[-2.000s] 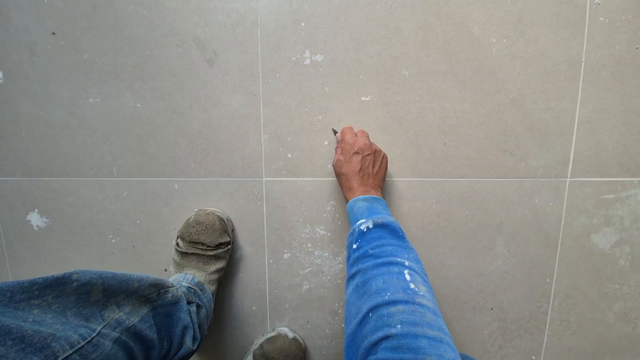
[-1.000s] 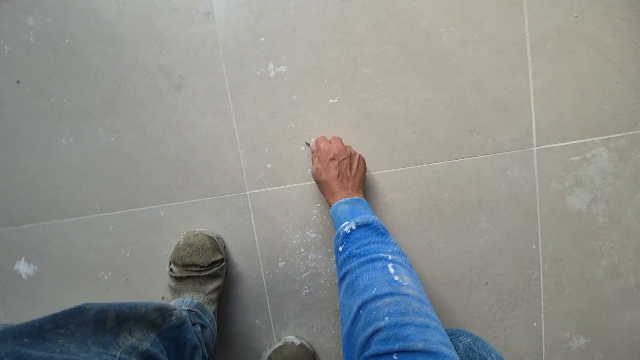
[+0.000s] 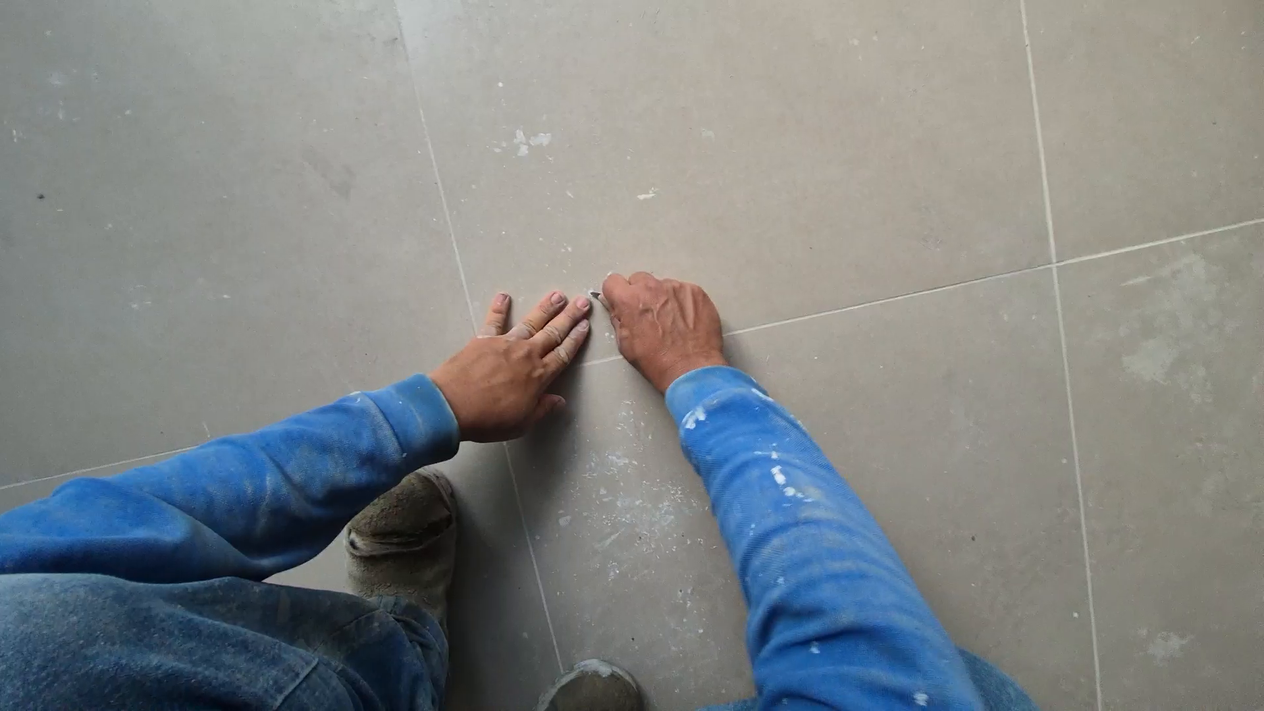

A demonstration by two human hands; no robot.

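My right hand (image 3: pixel 667 321) is closed around a small tool, most of it hidden in the fist. Its thin dark pointed tip (image 3: pixel 596 295) sticks out to the left, close to the floor; I cannot tell its exact kind. My left hand (image 3: pixel 509 370) lies palm down with fingers spread on the grey floor tile (image 3: pixel 790 178), its fingertips just left of the tool's tip. Nothing shows in the left hand. A pale spot lies by the tip. Both blue sleeves reach in from below, the right one marked with white spatters.
Pale grout lines (image 3: pixel 889 298) divide the large tiles. White spatters (image 3: pixel 533 140) mark the tile above the hands, and more (image 3: pixel 632 494) lie below them. A dusty shoe (image 3: pixel 410 533) stands below my left forearm, and another shoe tip (image 3: pixel 592 686) shows at the bottom edge.
My left hand has come into view from the left and now rests on the tile beside the right hand. The right hand still holds the small tool.
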